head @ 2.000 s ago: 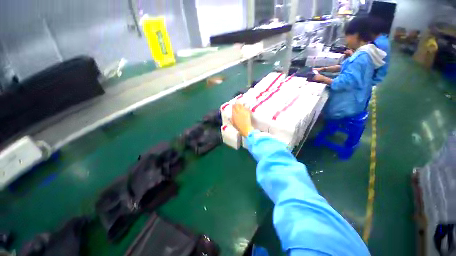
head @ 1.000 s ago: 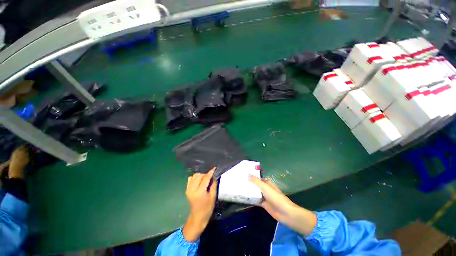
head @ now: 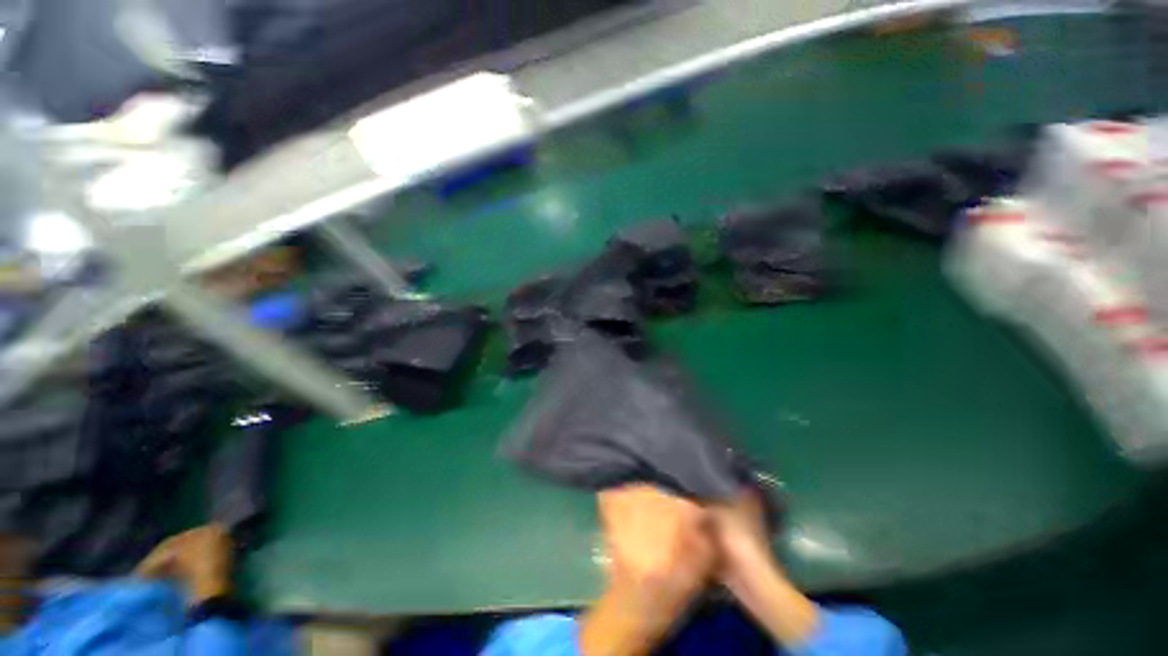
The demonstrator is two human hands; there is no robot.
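Observation:
The view is blurred. A black plastic bag (head: pixel 608 404) spreads above the bench in front of me, its wide end pointing away. My left hand (head: pixel 651 545) grips its near edge. My right hand (head: pixel 753 564) is close beside it, on the bag's near right corner; its fingers are partly hidden. No white box shows in my hands; whether one is inside the bag cannot be seen. Packed black bags (head: pixel 596 292) lie in a row beyond it on the green bench (head: pixel 410 551).
White boxes with red labels (head: pixel 1089 295) are stacked at the right. A raised shelf (head: pixel 692 74) with a white power strip (head: pixel 442 126) crosses the far side. At the left, another person's hand (head: pixel 192 561) and blue sleeve are beside more black bags (head: pixel 141 423).
The view has swung left. The white box that my right hand held at the bag is out of sight. My hands have come together at the bag's near edge, and the bag is raised and fanned out.

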